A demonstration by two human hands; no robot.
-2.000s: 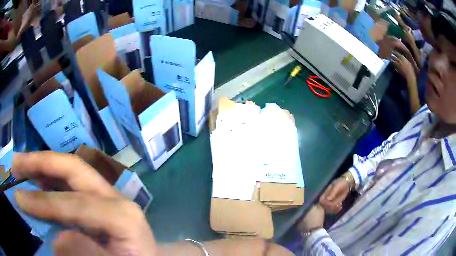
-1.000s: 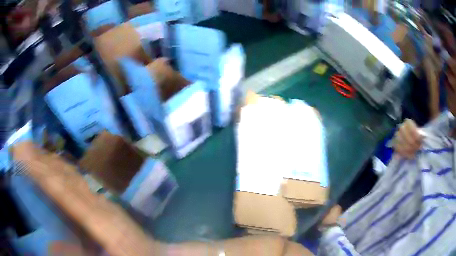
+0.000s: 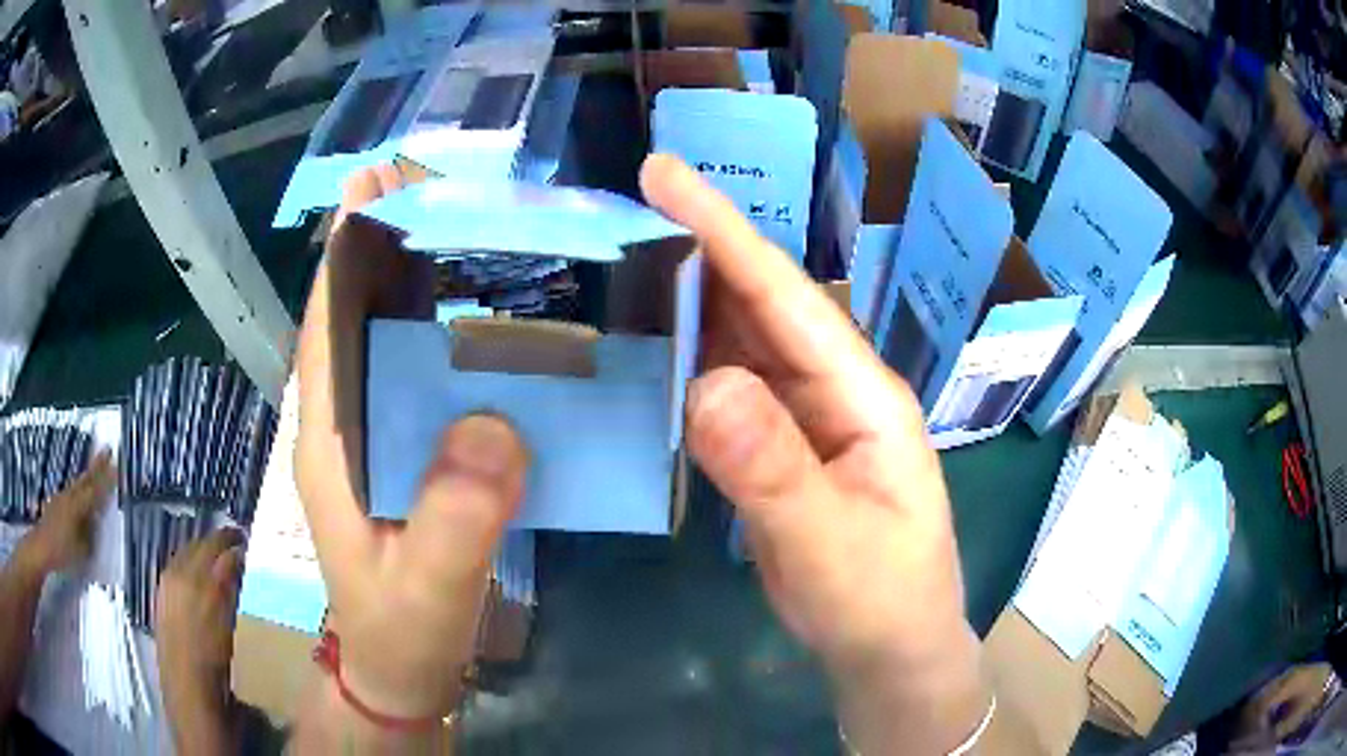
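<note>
A light blue carton (image 3: 591, 443) is held up in the middle, its end facing me. A blue bottom flap with a brown slot lies across the lower part of that end, and the upper part is partly open. My left hand (image 3: 406, 547) holds the carton from the left, its thumb pressed on the blue flap. My right hand (image 3: 827, 473) is at the carton's right side, its index finger raised by the top right corner and its thumb by the right edge. Whether it grips the carton is hard to tell.
Erected open cartons (image 3: 1019, 355) stand behind on the right. Flat blanks (image 3: 1101, 517) lie at the right, others at the left below my left hand. Another person's hands (image 3: 192, 591) touch dark slim parts (image 3: 192, 428) at far left. A metal post (image 3: 177, 177) rises at left. Red-handled scissors (image 3: 1297, 480) lie far right.
The view has swung left, so the erected cartons and blanks now appear farther right. Both my hands are now in view, with a carton held between them. Before, one blurred hand reached left.
</note>
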